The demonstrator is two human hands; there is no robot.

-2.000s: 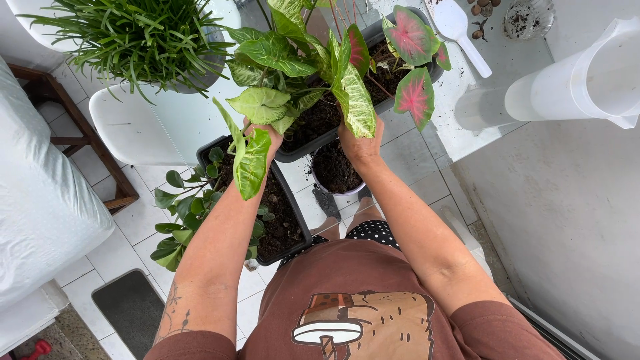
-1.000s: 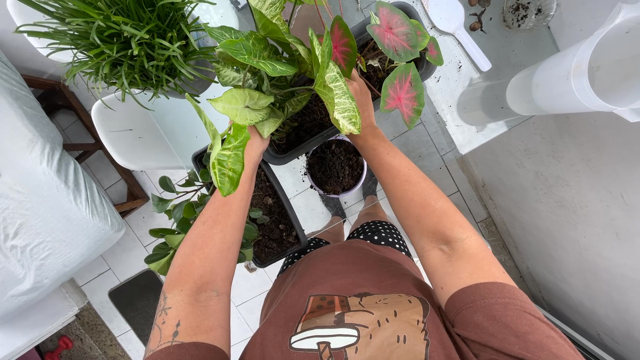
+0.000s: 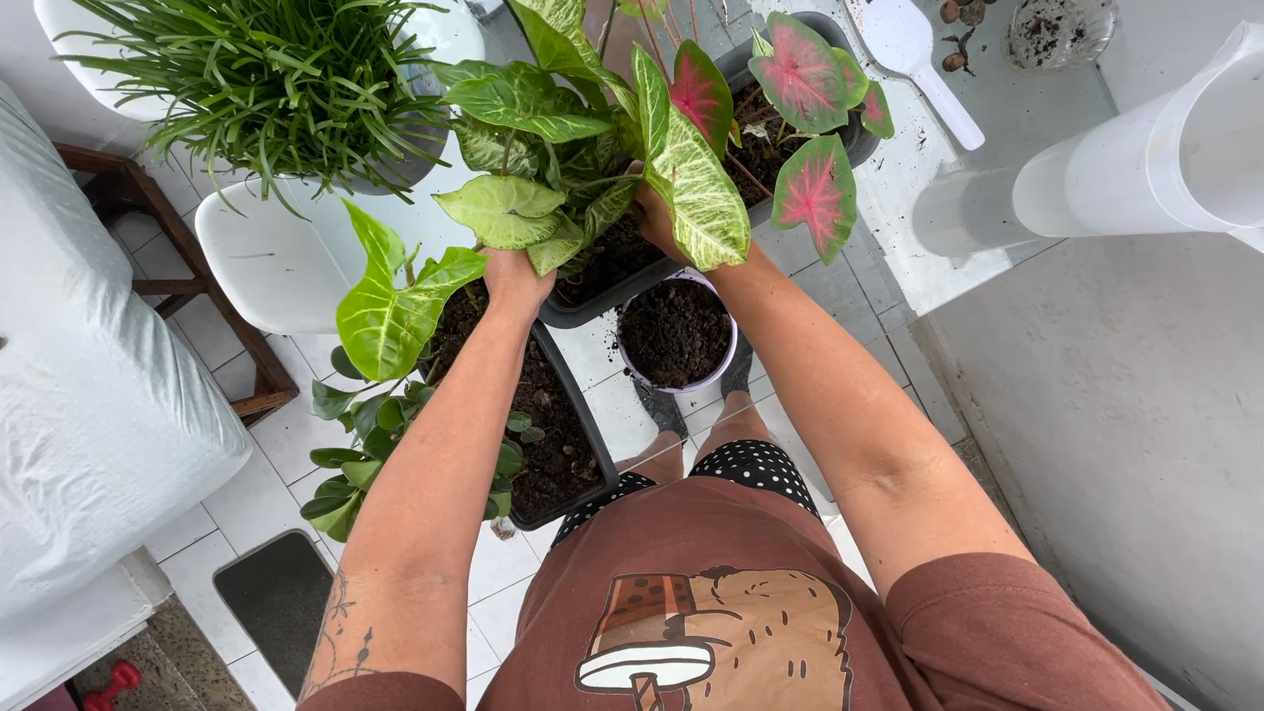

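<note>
A leafy green-and-cream arrowhead plant stands in a dark rectangular planter at the top centre. Among its lower leaves at the planter's left side is my left hand, its fingers hidden by foliage. My right hand reaches behind a large variegated leaf over the planter's soil; its fingers are mostly covered. Whether either hand grips a stem or the rim cannot be seen. Pink-and-green caladium leaves rise at the planter's right. Below it sits a round pot of dark soil.
Another black planter with soil and a round-leaved plant is at lower left. A grassy potted plant stands upper left beside a white chair. At right are a white scoop, a translucent pitcher and a glass jar.
The drooping leaf by my left forearm has swung outward to the left, away from the arm. Both hands remain among the foliage.
</note>
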